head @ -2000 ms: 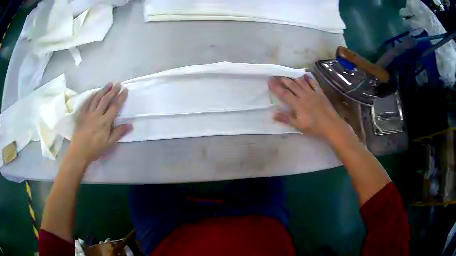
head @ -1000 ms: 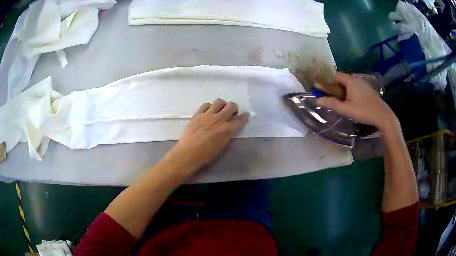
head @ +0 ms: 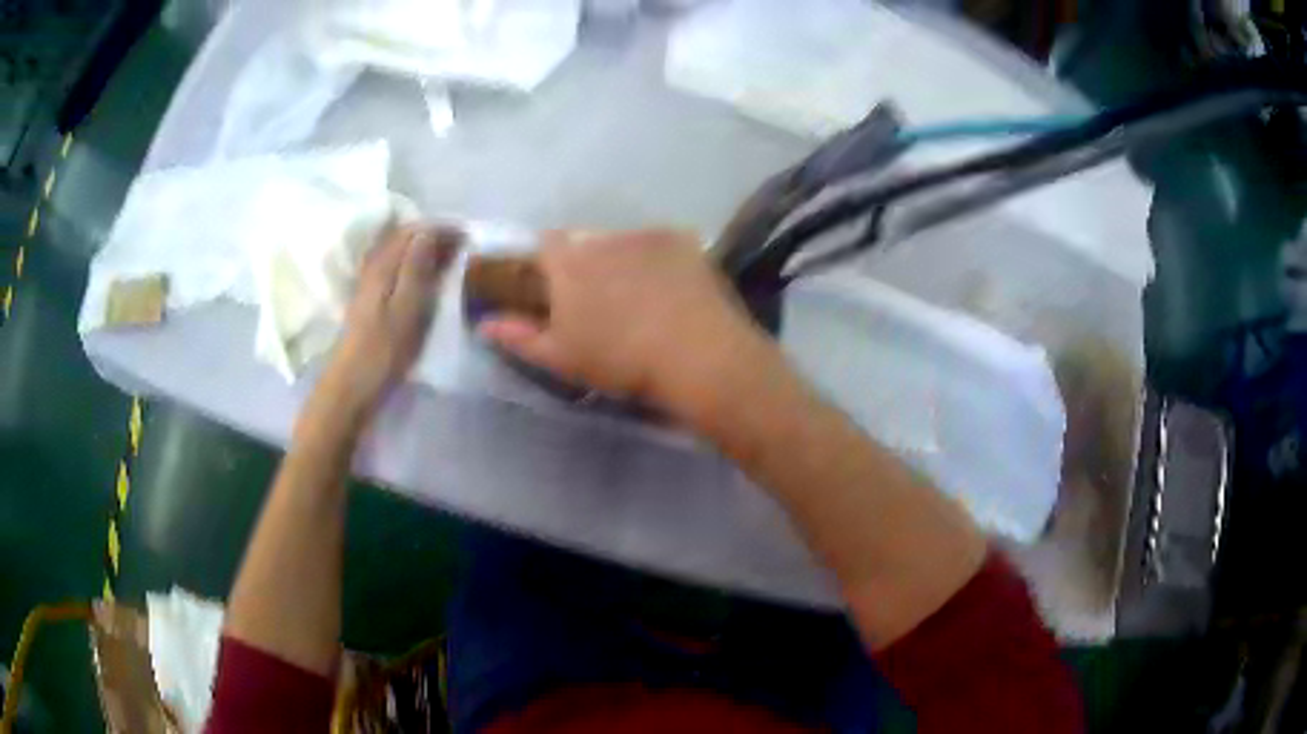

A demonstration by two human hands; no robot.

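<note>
The white sleeve (head: 932,387) lies across the table near its front edge, its right end flat. My right hand (head: 624,308) is closed around the brown handle of the steam iron (head: 502,283), which stands over the sleeve's left part. The iron's sole is mostly hidden by my hand and blurred. My left hand (head: 390,308) is just left of the iron, at the sleeve's left end beside a crumpled white part (head: 308,265). It is blurred, and I cannot tell whether its fingers pinch the cloth.
The black hose (head: 917,201) and light blue line run from the iron to the upper right. A white stack (head: 774,65) lies at the far side, crumpled white pieces (head: 459,36) at far left. A tan block (head: 136,300) is on the left cloth. The iron rest (head: 1187,488) is at the right.
My right hand has carried the iron from the sleeve's right end to its left part. My left hand has moved left from mid-sleeve. The view has turned and shifted left.
</note>
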